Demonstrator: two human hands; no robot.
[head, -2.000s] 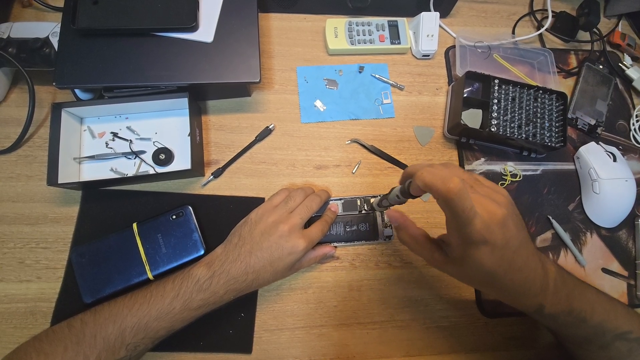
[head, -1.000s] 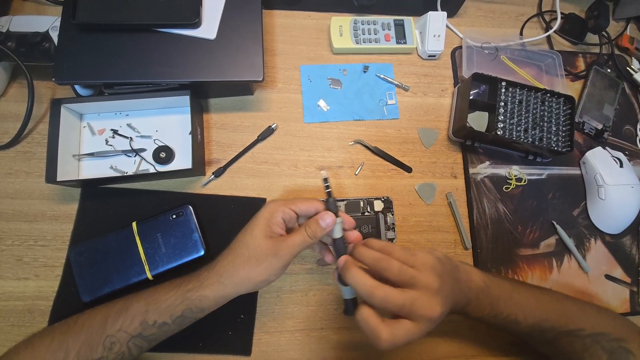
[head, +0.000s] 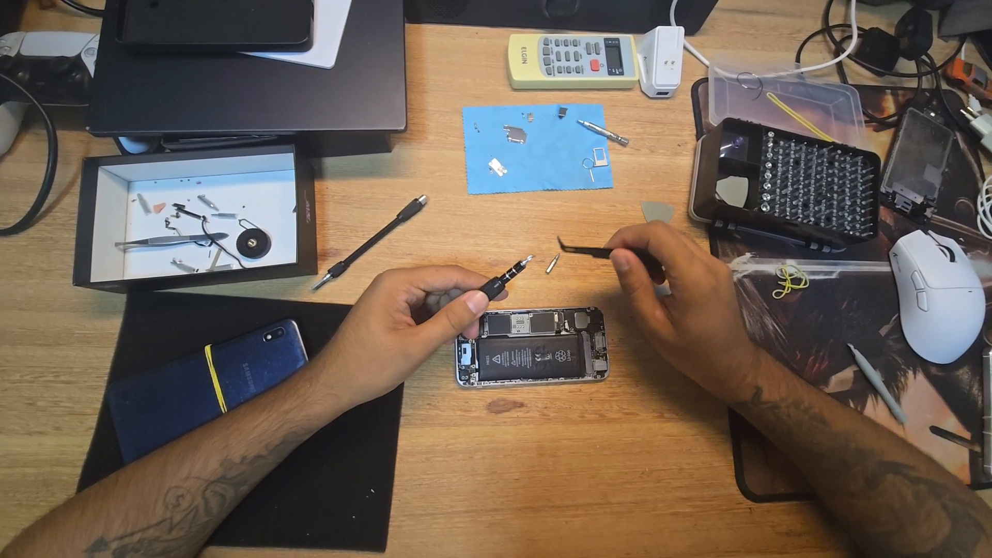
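Note:
My left hand (head: 422, 329) holds a precision screwdriver (head: 508, 280), its bit end pointing up and to the right; the rest of its handle is hidden in the hand. Below it lies an opened smartphone (head: 535, 356), its battery and circuit board exposed. In my right hand (head: 682, 302) are black bent-tip tweezers (head: 593, 251), held above and right of the phone with the tips toward the left. A small loose screwdriver bit (head: 552, 263) rests on the wood between the two tools. Small metal parts (head: 514, 134) lie on a blue cloth (head: 535, 174) farther back.
At left are a box of small parts (head: 306, 232), a blue phone with a yellow band (head: 271, 360) on a black mat (head: 325, 473), and a flexible shaft (head: 372, 242). A bit case (head: 814, 186), grey picks (head: 657, 211) and a white mouse (head: 938, 298) are at right.
My right hand has left the screwdriver and picked up the tweezers, which lay on the table. My left hand still holds the screwdriver, now tilted to the right.

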